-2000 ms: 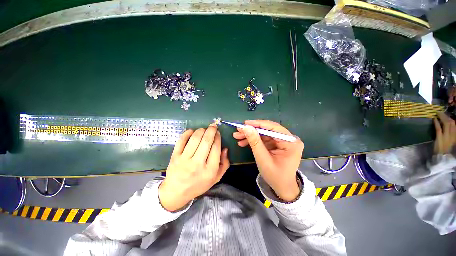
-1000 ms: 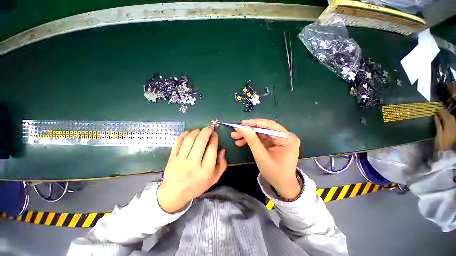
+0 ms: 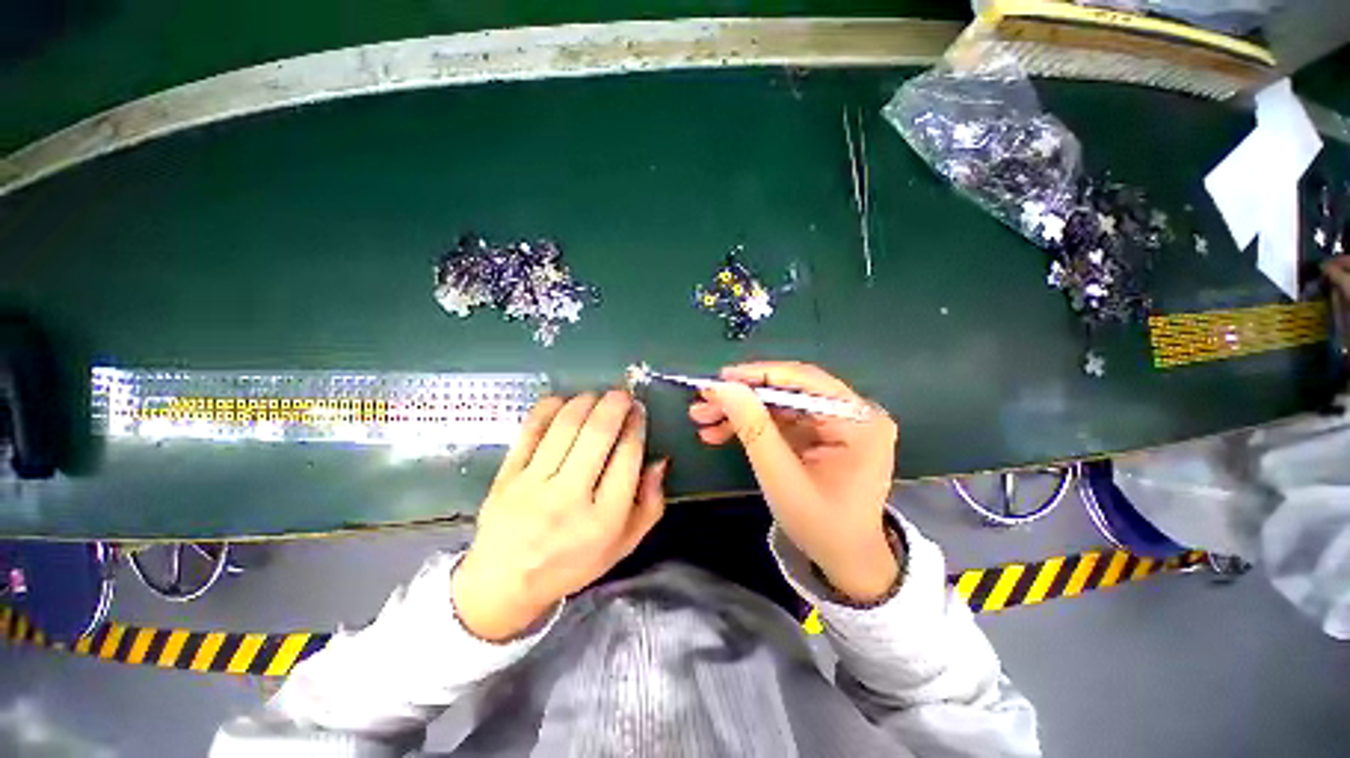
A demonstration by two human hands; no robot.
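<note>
My right hand (image 3: 811, 444) holds a slim white pen-like tool (image 3: 800, 400) with a dark thin tip pointing left. The tip is at a tiny pale flex circuit (image 3: 640, 375) on the green bench. My left hand (image 3: 570, 496) lies palm down, fingertips beside that small part; I cannot tell if they touch it. The liner strip (image 3: 474, 410) with rows of yellow pieces lies left of my left hand, its right end near the fingers. A pile of dark and silver circuits (image 3: 511, 284) lies beyond. A smaller pile (image 3: 737, 295) with yellow spots lies to its right.
Thin metal tweezers (image 3: 860, 193) lie beyond my right hand. At the upper right are a clear bag (image 3: 985, 141), spilled parts (image 3: 1103, 252), white paper (image 3: 1266, 185) and a ribbed tray (image 3: 1133, 33). A yellow strip (image 3: 1236, 336) and a neighbour's sleeve are far right. A black object (image 3: 25, 393) is far left.
The view has shifted slightly. My hands and the tool stay around the small part. The neighbour's hand at the far right has moved off the yellow strip's near end.
</note>
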